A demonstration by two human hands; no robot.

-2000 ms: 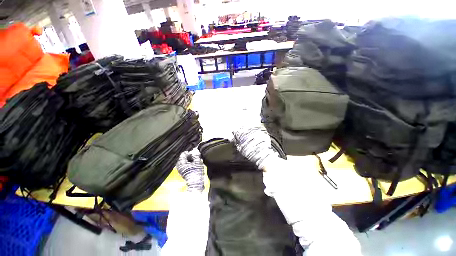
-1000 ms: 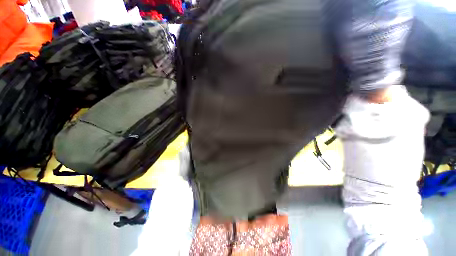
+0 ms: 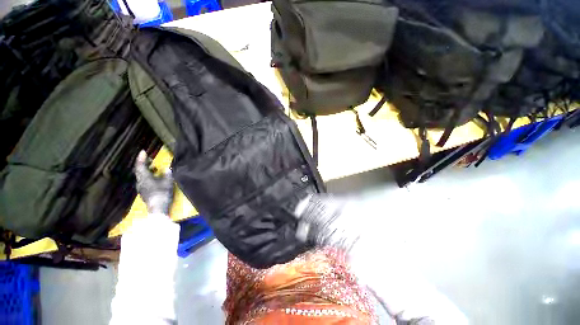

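Observation:
A backpack (image 3: 229, 146) lies slanted over the front edge of the table, its smooth black lining facing up and olive fabric showing along its upper left side. A tiny white tag sits on the lining near the lower right. My right hand (image 3: 318, 222), in a striped glove and blurred, is at the bag's lower right edge; its fingers are partly hidden, so its grip is unclear. My left hand (image 3: 154, 185), also gloved, is left of the bag, off it, with thumb and fingers apart and nothing held.
The yellow worktable (image 3: 343, 152) runs across the view. A flat stack of olive bags (image 3: 63, 139) is at the left. Fuller bags (image 3: 350, 38) stand at the right. A blue crate (image 3: 18, 292) is at the lower left. Strap tails hang over the table edge at the right.
The backpack, held up before me a second ago with its olive face showing, now lies on the table with its black lining up. The view has tilted down.

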